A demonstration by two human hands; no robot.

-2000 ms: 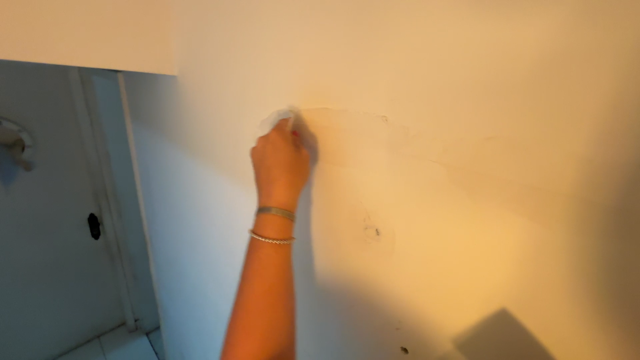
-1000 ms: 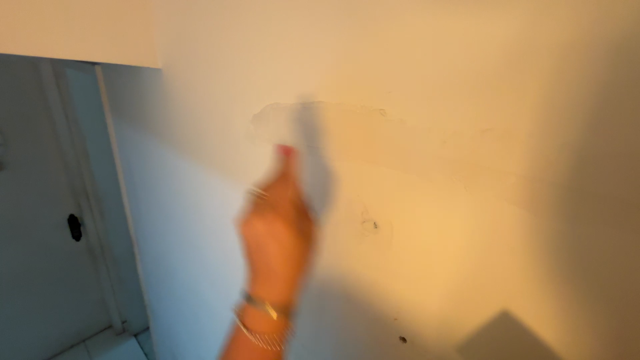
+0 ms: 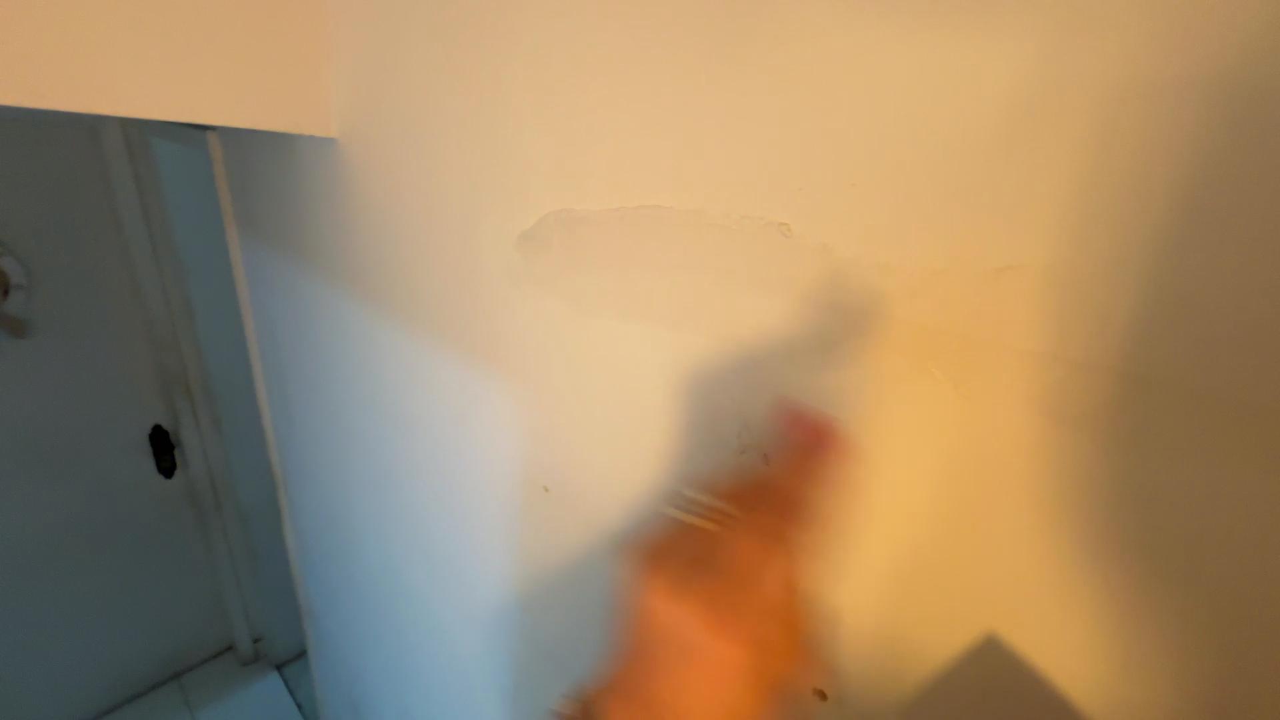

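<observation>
My left hand [image 3: 725,570], blurred by motion, is in front of the lower middle of a pale painted wall [image 3: 640,380]. Its back faces the camera, thin rings show on a finger, and a reddish fingertip points up and to the right. Blur hides whether anything is held. Above the hand, the wall bears a shallow patch with a rough, raised upper edge [image 3: 650,210]. Small marks [image 3: 755,455] in the wall lie close to the fingers, and a dark hole [image 3: 820,694] is low beside the hand. My right hand is out of view.
At the left stands a door [image 3: 80,400] with a dark oval fitting [image 3: 162,451] and a pale frame [image 3: 160,300]. Pale floor tiles [image 3: 200,690] show at the bottom left. A wall overhang [image 3: 160,60] juts in at the top left. Shadows fall across the wall.
My left hand has come down from the patch's upper left edge and moved right. Two seconds ago it pinched a small white thing against the wall; that thing cannot be made out now.
</observation>
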